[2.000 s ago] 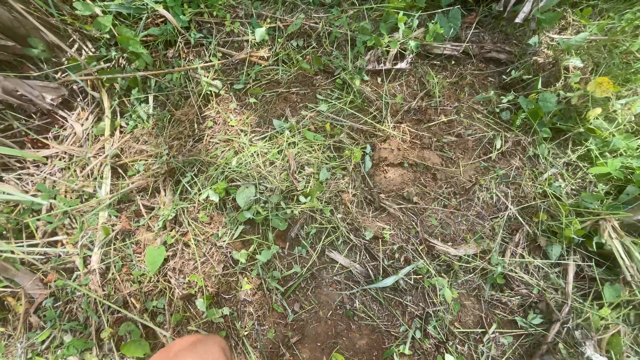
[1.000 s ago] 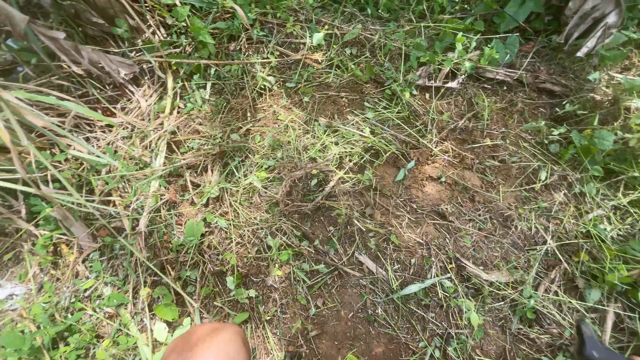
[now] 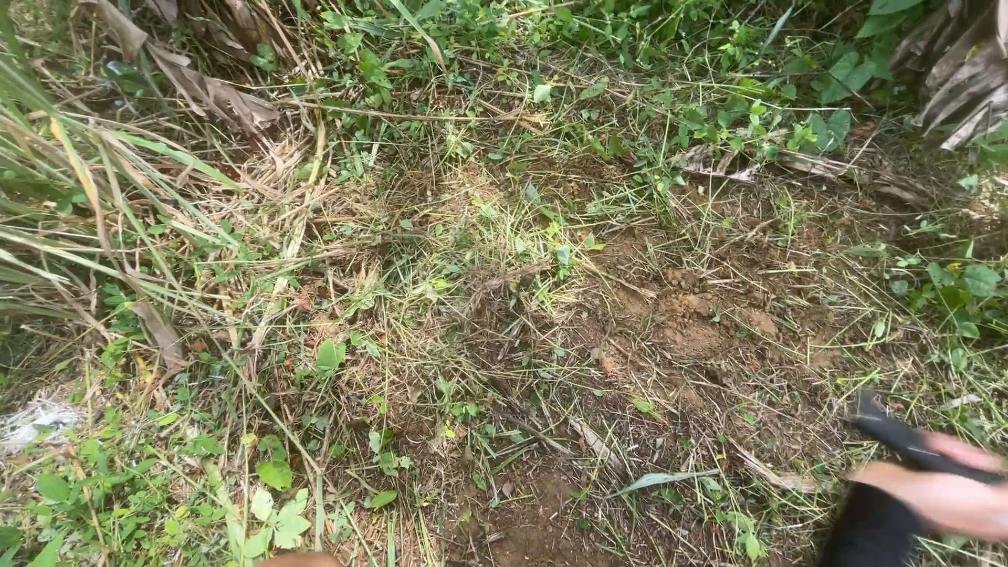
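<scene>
My right hand (image 3: pixel 929 484) is at the lower right edge, blurred, with its fingers closed around a black handle (image 3: pixel 902 441) whose end points up and left. Below the hand is a black sleeve or band (image 3: pixel 866 531); which of these it is I cannot tell. The rest of the held object lies outside the view. At the bottom edge, left of the middle, a small rounded patch of bare skin (image 3: pixel 299 560) shows; it cannot be told which body part it is. My left hand is not plainly seen. Cut grass (image 3: pixel 504 244) and brown soil (image 3: pixel 693 323) lie ahead.
Long grass blades (image 3: pixel 102 197) lean in from the left. Dry brown leaves hang at the upper left (image 3: pixel 213 98) and upper right (image 3: pixel 965 75). Leafy weeds (image 3: pixel 957 291) grow at the right edge. Something whitish (image 3: pixel 39 421) lies at the far left.
My right hand with the black handle has come into view at the lower right; one second ago only a dark tip showed there. The view has shifted somewhat.
</scene>
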